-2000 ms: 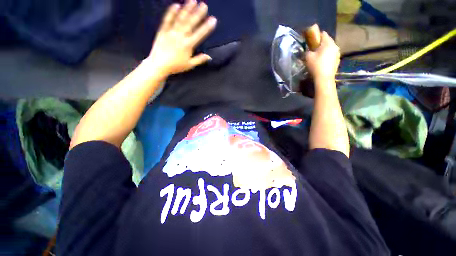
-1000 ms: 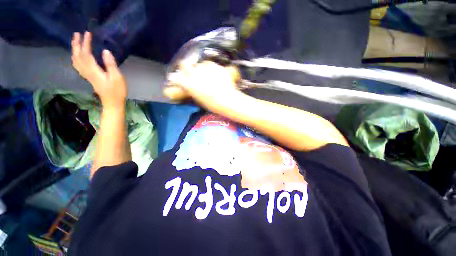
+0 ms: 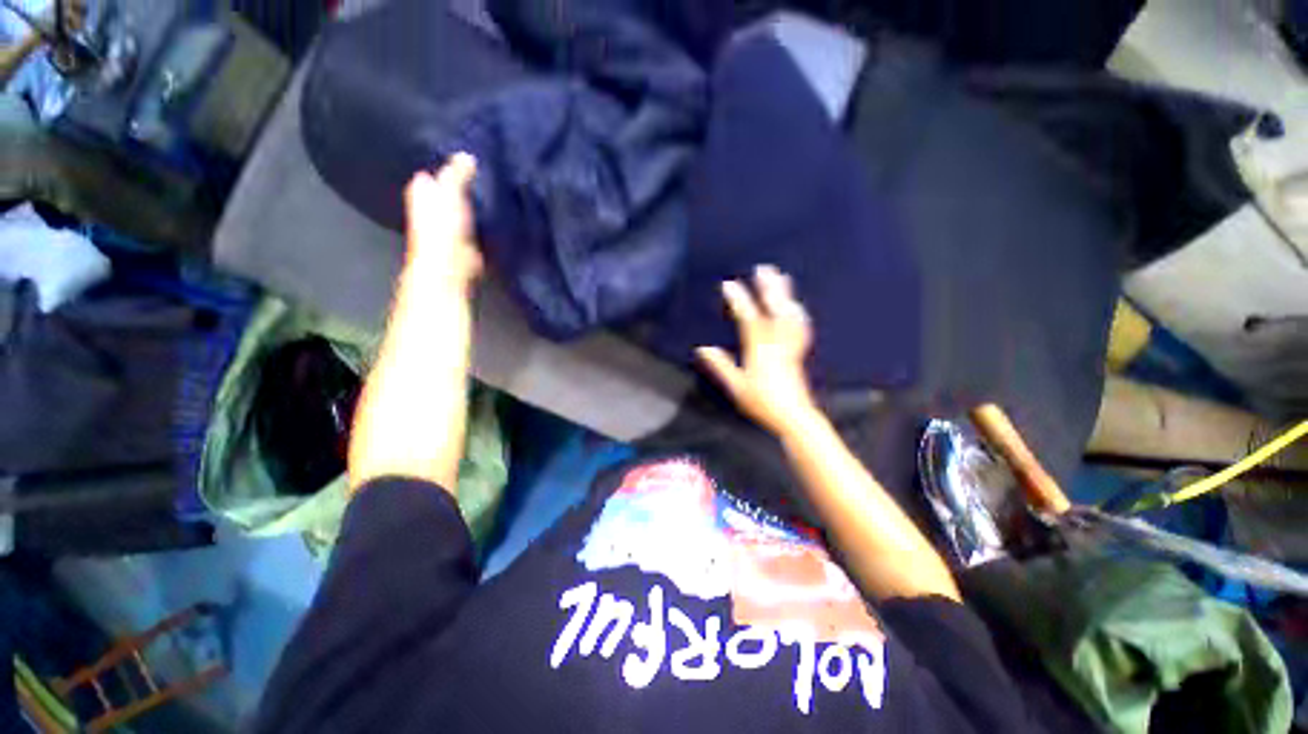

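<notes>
A navy garment (image 3: pixel 588 201) lies spread and partly crumpled on the grey padded pressing table (image 3: pixel 1019 244). My left hand (image 3: pixel 442 230) is at the garment's left part, its fingertips at the cloth; whether it grips the cloth is unclear. My right hand (image 3: pixel 768 344) rests with spread fingers on the flat lower edge of the garment. The steam iron (image 3: pixel 968 488), shiny with a wooden handle, sits at the table's front right, apart from my right hand, with its pale hose (image 3: pixel 1191 552) running off to the right.
Green sacks stand below the table at the left (image 3: pixel 251 459) and right (image 3: pixel 1148 631). A wooden-legged stool (image 3: pixel 136 674) stands on the blue floor at lower left. Dark garments (image 3: pixel 86 402) lie at far left. A yellow cord (image 3: pixel 1248 466) runs at the right.
My right hand has let go of the iron, which now stands at the right. My right hand is now flat on the navy garment, and my left hand is at its left part. The view has turned.
</notes>
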